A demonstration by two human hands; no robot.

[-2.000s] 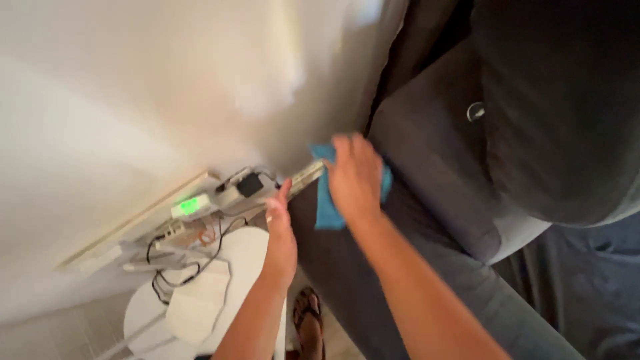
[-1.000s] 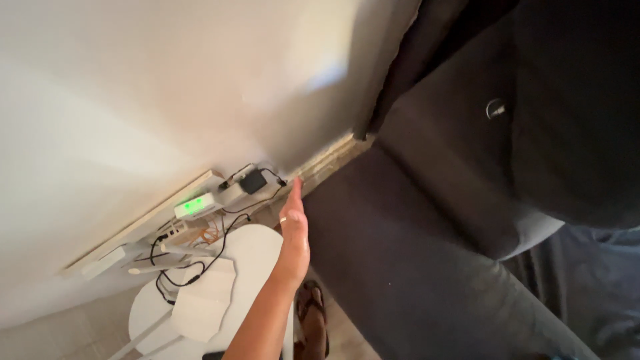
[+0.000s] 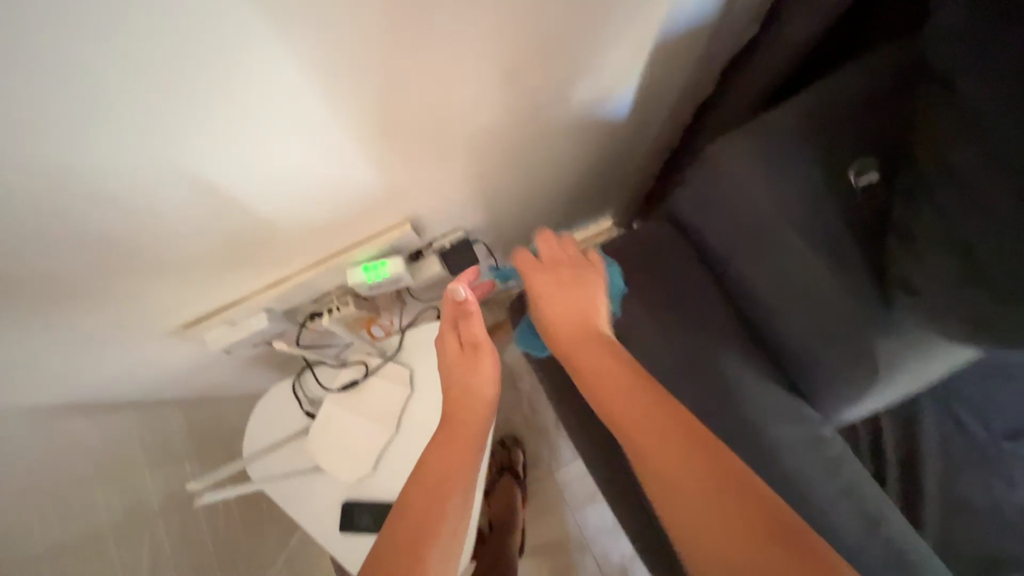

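Observation:
My right hand (image 3: pixel 564 292) presses a blue cloth (image 3: pixel 616 286) near the baseboard (image 3: pixel 596 230), between the wall and the dark sofa. Some of the cloth shows on both sides of that hand. My left hand (image 3: pixel 468 340) is raised just left of it, fingers pointing up, with nothing seen in its grip; its fingertips are by the blue cloth's left end. Close to those fingertips sits a black plug adapter (image 3: pixel 459 257). Left of it is a white device with a lit green display (image 3: pixel 378 273). Fingers of both hands are somewhat blurred.
A white table (image 3: pixel 428 376) holds a white router-like device (image 3: pixel 360 420) with antennas and a black phone (image 3: pixel 364 517). Black cables (image 3: pixel 400 340) tangle behind it near a power strip (image 3: pixel 332 310). The dark sofa (image 3: pixel 720 320) fills the right side. A sandalled foot (image 3: pixel 507 472) stands below.
The right hand, out of view one second ago, is back at the baseboard with the blue cloth. The left hand stays near the plugs.

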